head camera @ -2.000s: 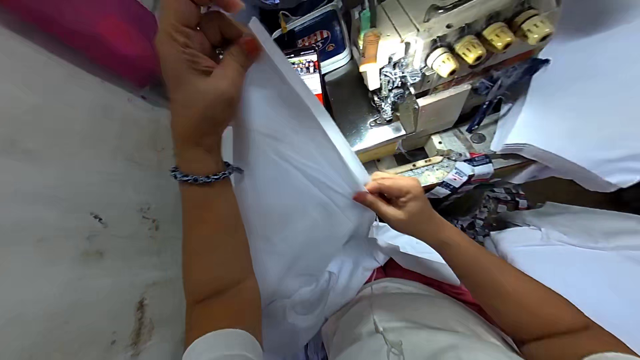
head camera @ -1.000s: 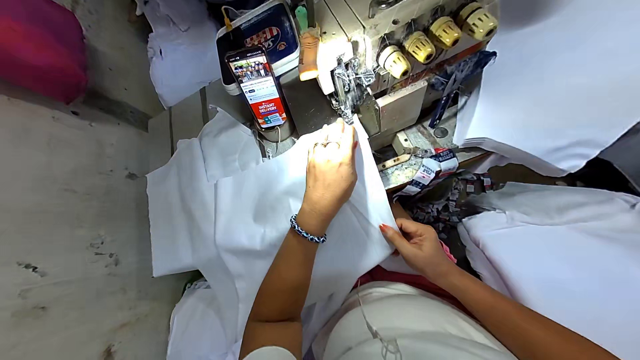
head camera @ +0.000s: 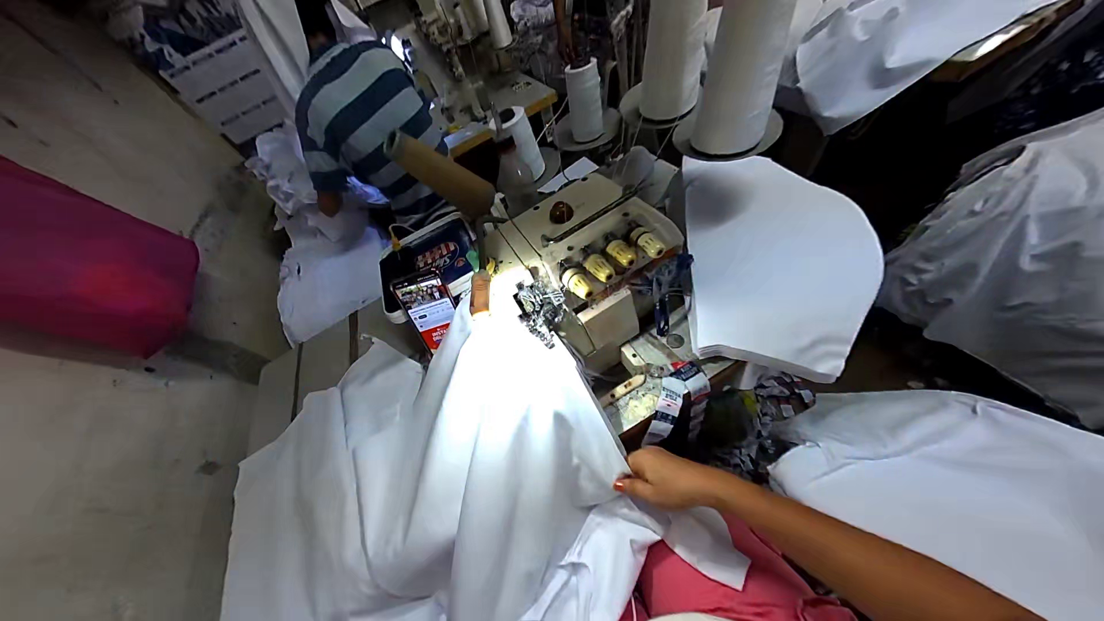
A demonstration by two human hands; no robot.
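White fabric spreads from the overlock sewing machine down over the worktable and the lap. My right hand pinches its right edge between thumb and fingers, just below the machine. Near the presser foot area, bright lamplight falls on the upper end of the cloth. My left hand does not show; whether the cloth hides it cannot be told. Yellow tension dials line the machine's front.
A smartphone leans by a dark blue container left of the machine. Stacked white cut pieces lie to the right, thread cones stand behind. A person in a striped shirt is at the upper left.
My left hand, on the cloth near the machine a second ago, is out of sight. My right hand still grips the fabric edge. The view has shifted to take in more of the room.
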